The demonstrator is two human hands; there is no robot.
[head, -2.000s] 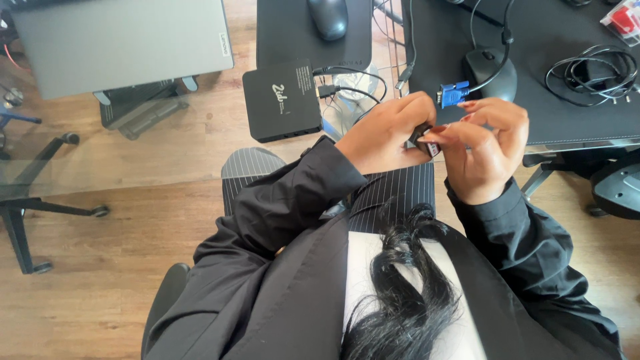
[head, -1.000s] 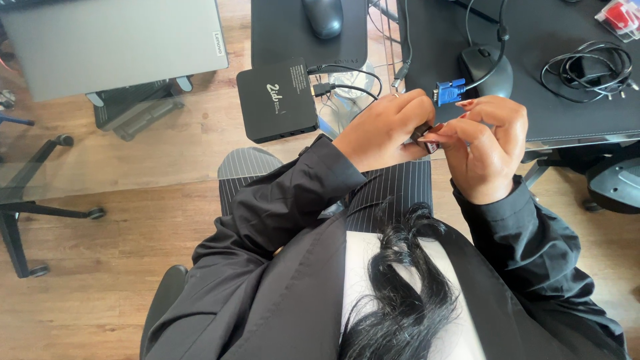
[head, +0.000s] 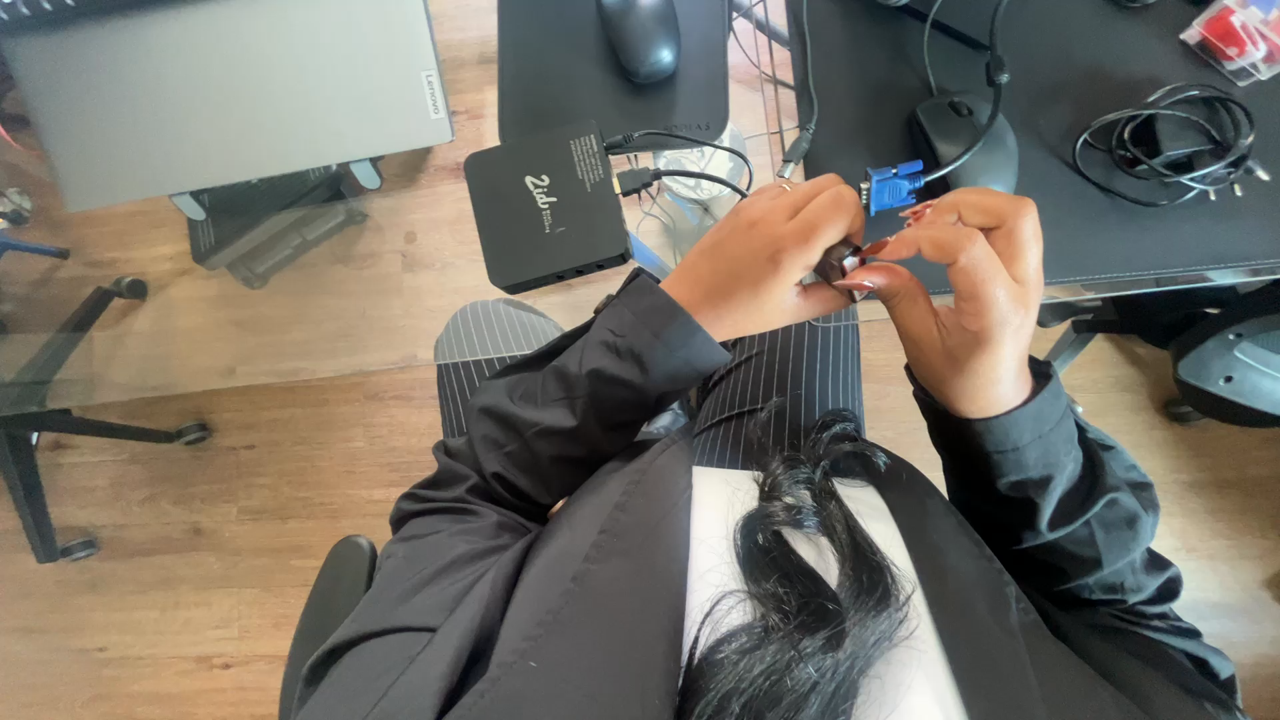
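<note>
My left hand [head: 775,255] is closed around a small dark connector [head: 838,262], most of it hidden by the fingers. The fingertips of my right hand [head: 965,290] pinch the same piece from the right, at its light-coloured end. Just above my fingers is a blue VGA connector [head: 893,187] on a black cable, its pins facing left. A flat black box [head: 545,210] with cables plugged into its right side lies to the left of my left hand.
A black mouse [head: 965,140] and a coiled black cable [head: 1165,145] lie on the black desk mat at right. Another mouse [head: 640,38] rests on a black pad. A grey laptop [head: 230,90] stands at upper left over the glass tabletop. A cable plug [head: 797,150] lies near the mat's left edge.
Both hands stay together at the small connector; its visible part looks turned, with the printed face seen two seconds ago less in view. Nothing else has plainly moved.
</note>
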